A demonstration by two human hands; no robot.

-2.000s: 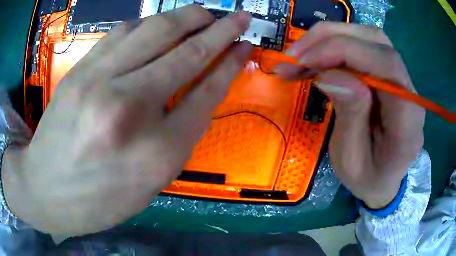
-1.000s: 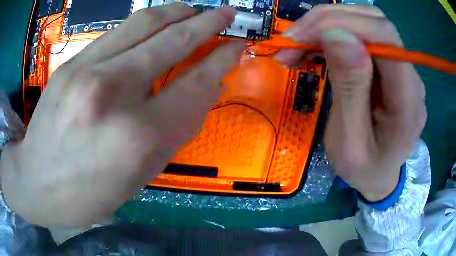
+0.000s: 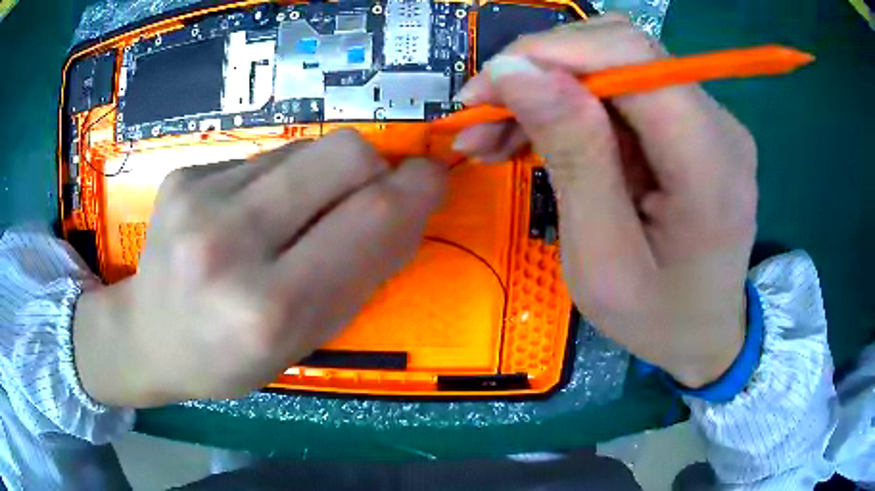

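Observation:
The orange rear housing [image 3: 542, 307] lies open with its black rim around it. The mainboard [image 3: 384, 96], dark with silver plates, runs along its far side. My right hand [image 3: 638, 192] holds the orange spudger [image 3: 691, 71], one pointed end up to the right, the other towards the mainboard's near edge. My left hand [image 3: 278, 259] is over the middle of the housing, fingers bent, fingertips close to the spudger's lower end; whether they pinch anything is hidden. A thin dark lead [image 3: 484, 261] curves over the orange floor and runs under my left hand.
Bubble wrap [image 3: 403, 412] lies under the housing on the green mat [image 3: 806, 163]. Two black foam strips [image 3: 360, 361] lie along the near edge. A small sub-board [image 3: 542, 203] is at the right side, partly behind my right hand. A blue strap [image 3: 734, 360] is round my right wrist.
The housing shows lower, with more mainboard in view. My left hand has moved lower and its fingers have bent in. My right hand has moved left, and the spudger now slants up to the right.

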